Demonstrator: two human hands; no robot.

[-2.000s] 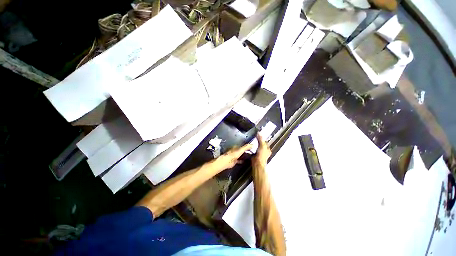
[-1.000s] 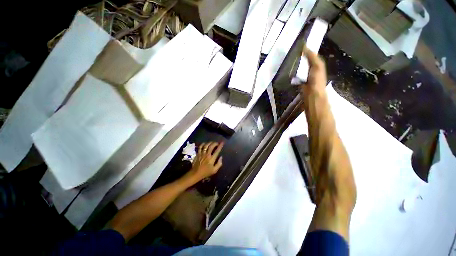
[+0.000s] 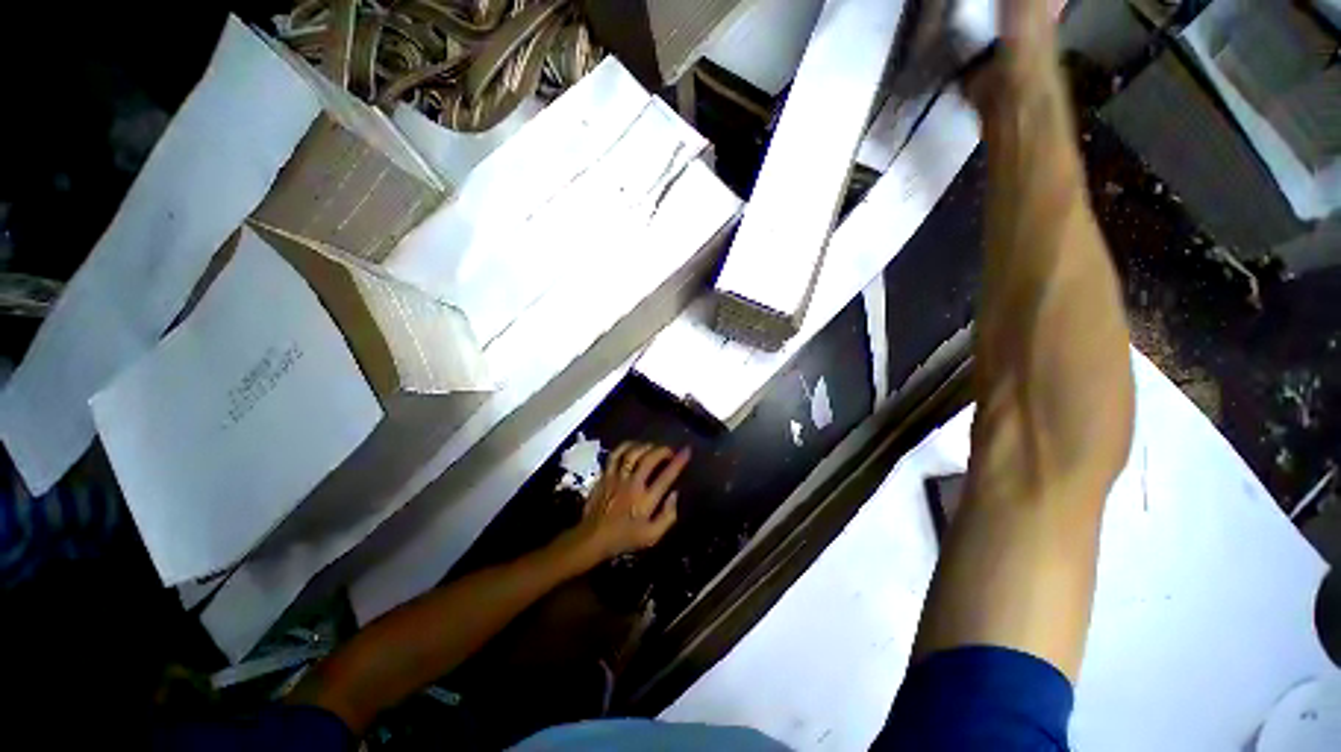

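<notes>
My left hand (image 3: 635, 500) lies palm down on the dark table surface (image 3: 721, 492), fingers apart and empty, beside a small torn white scrap (image 3: 583, 464). My right arm reaches far forward over the white-topped fabric lay (image 3: 838, 617). My right hand (image 3: 1018, 30) is blurred and cut off by the top edge. A small white-topped piece (image 3: 974, 21) shows beside it; whether the hand still grips it is unclear. A long narrow white-topped block (image 3: 818, 162) lies beyond my left hand.
White-topped cut bundles (image 3: 243, 404) are piled at the left. Tangled brown fabric strips (image 3: 478, 59) lie behind them. A dark bar (image 3: 946, 500) on the lay is mostly hidden by my right arm. Another grey bundle (image 3: 1228, 140) stands at the upper right.
My right hand lifted a small white-topped block off the dark surface and carried it forward to the top edge. My left hand moved back from it and now rests on the surface.
</notes>
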